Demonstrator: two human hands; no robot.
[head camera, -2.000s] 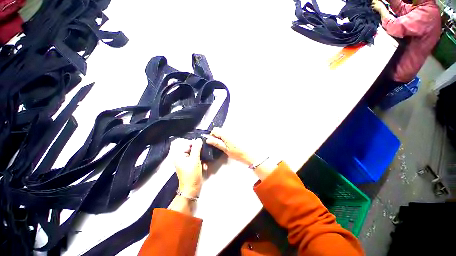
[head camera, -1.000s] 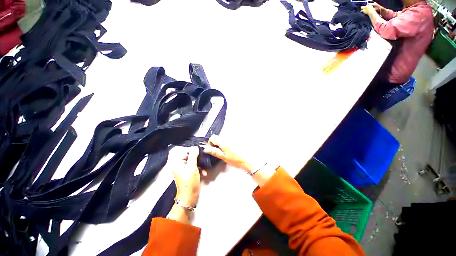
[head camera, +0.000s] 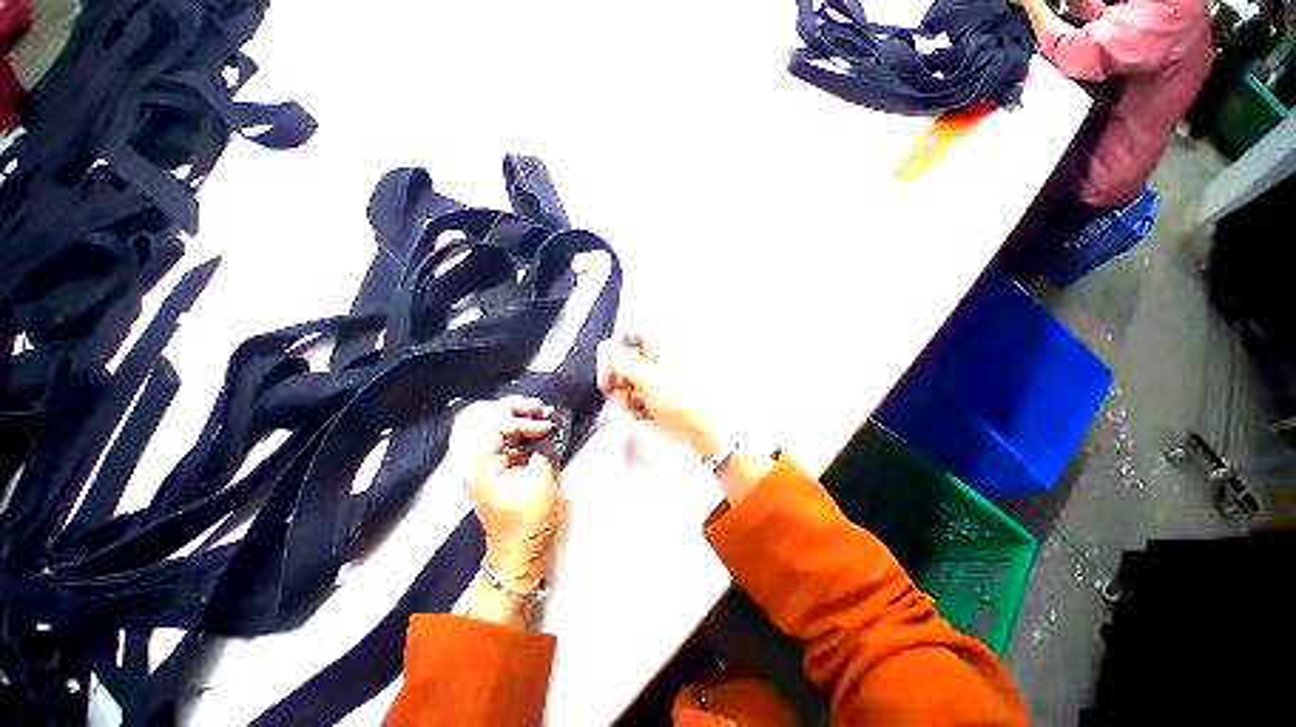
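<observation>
Long dark fabric strips (head camera: 327, 412) lie in loops on the white table (head camera: 739, 227), left of and beyond my hands. My left hand (head camera: 515, 476) is closed on a dark strip end (head camera: 557, 435), pinched at the fingertips. My right hand (head camera: 643, 391) is just right of it and a little higher, fingers curled, apart from the left hand. A small orange-yellow glint shows at its fingers; whether it is a tool I cannot tell.
A large pile of dark strips (head camera: 85, 213) lies at the left. Another heap (head camera: 924, 57) lies at the far right beside an orange-red flat item (head camera: 941, 139), near a person in pink (head camera: 1137, 71). A blue bin (head camera: 1002, 384) and green crate (head camera: 945, 547) stand beyond the table's right edge.
My right hand has moved up and away from the strip end, and my hands are farther apart. My left fist has turned, with its fingers curled over the strip end. The view has shifted slightly.
</observation>
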